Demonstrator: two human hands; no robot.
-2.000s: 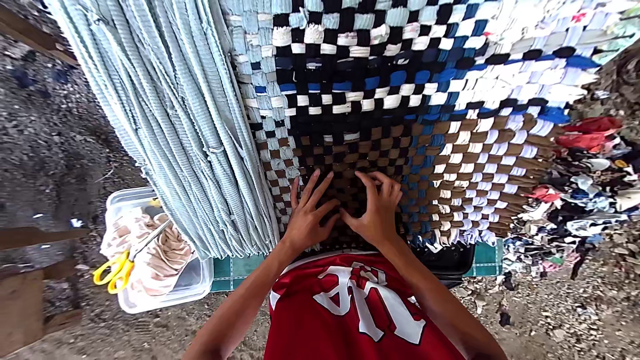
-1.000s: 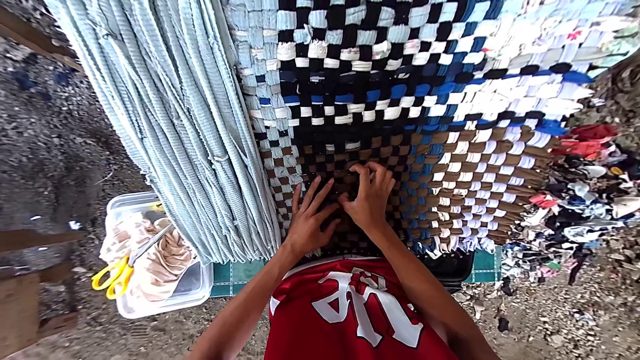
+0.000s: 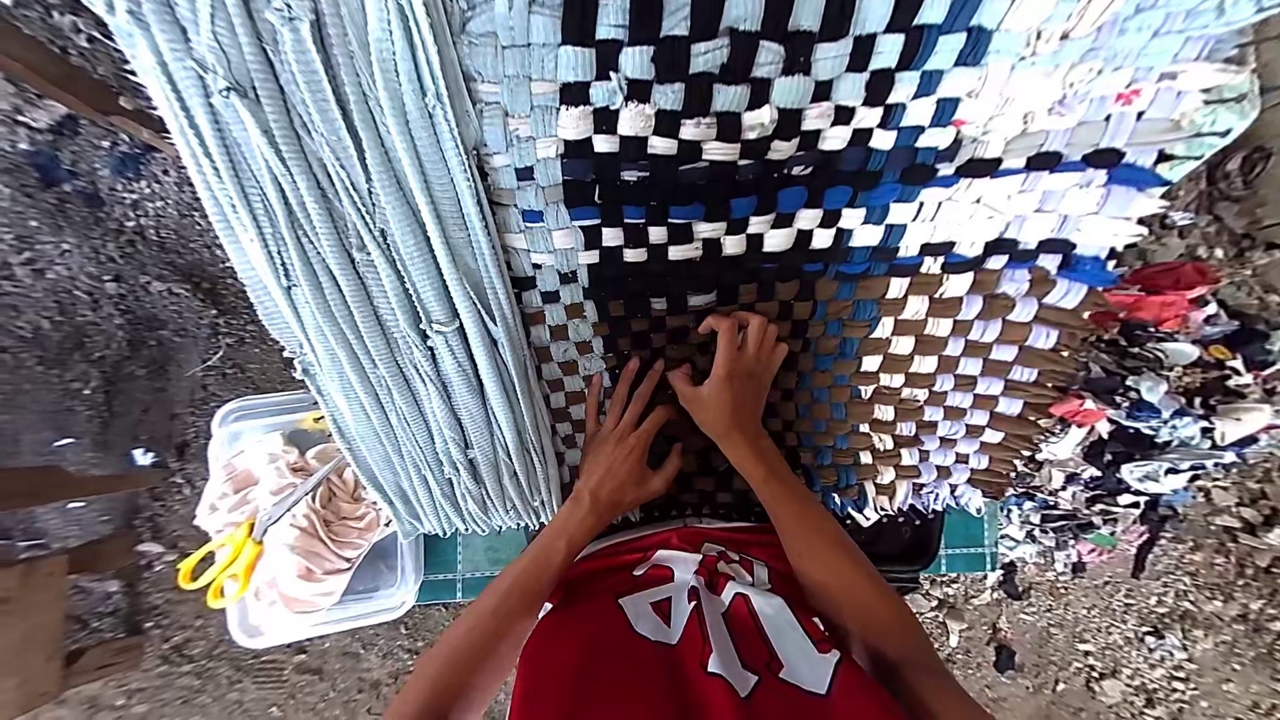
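A woven rag mat of fabric strips [image 3: 920,330] spreads before me, with black, white, blue and brown checks. My left hand [image 3: 622,450] lies on its dark lower part, fingers spread against the weave. Just to the right, my right hand [image 3: 735,380] rests on the same dark part with curled fingers, thumb toward the left hand's fingertips. Whether a strip is pinched under the right fingertips cannot be told. Long loose light-blue fabric strips [image 3: 350,250] hang along the mat's left side.
A clear plastic container [image 3: 385,590] at the left holds beige cloth [image 3: 320,540] and yellow-handled scissors [image 3: 240,560]. A green surface [image 3: 470,565] and a black tray [image 3: 905,540] show beneath the mat. Fabric scraps [image 3: 1150,420] are heaped on the ground at the right.
Both hands have stayed on the dark part of the mat. Their fingers have shifted slightly, and the left hand's fingers reach a little less far up the mat.
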